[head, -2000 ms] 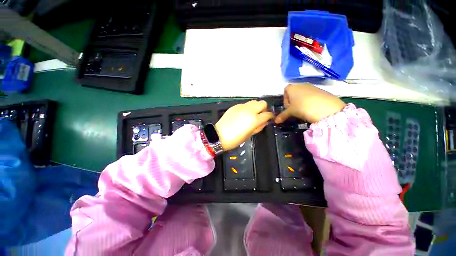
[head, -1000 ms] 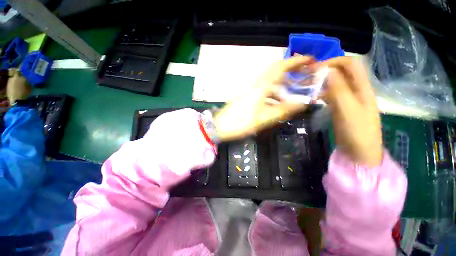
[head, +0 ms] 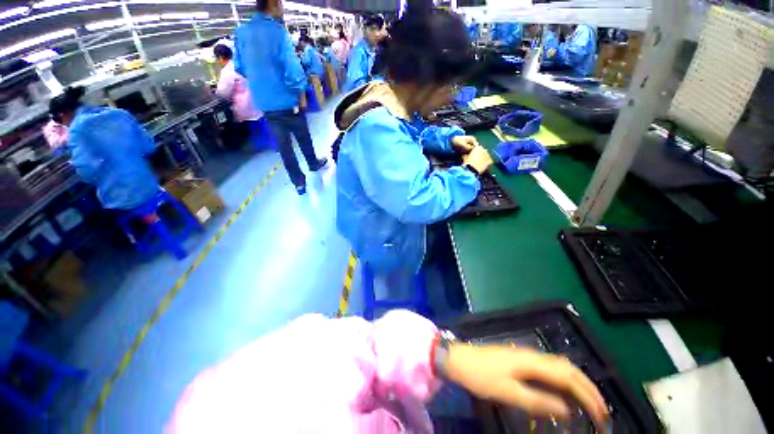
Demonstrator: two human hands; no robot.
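Note:
The black foam tray (head: 556, 322) lies at the lower right, cut off by the picture's bottom edge, with dark phone housings in its pockets. My left hand (head: 518, 377), in a pink sleeve with a red band at the wrist, reaches over the tray, palm down with fingers spread and slightly blurred. I see nothing held in it. It covers part of the housings, and I cannot tell whether it touches them. My right hand is out of the picture.
A coworker in blue (head: 395, 161) sits at the green bench (head: 509, 254) over another tray (head: 492, 199). A second foam tray (head: 628, 267), a grey post (head: 624, 119), a white board (head: 709, 403) and blue bins (head: 520, 157) stand along it. The blue floor is at left.
The view has swung left and up to the coworkers and floor. My left hand has come away from the clear piece and is over the tray. My right hand has left the picture.

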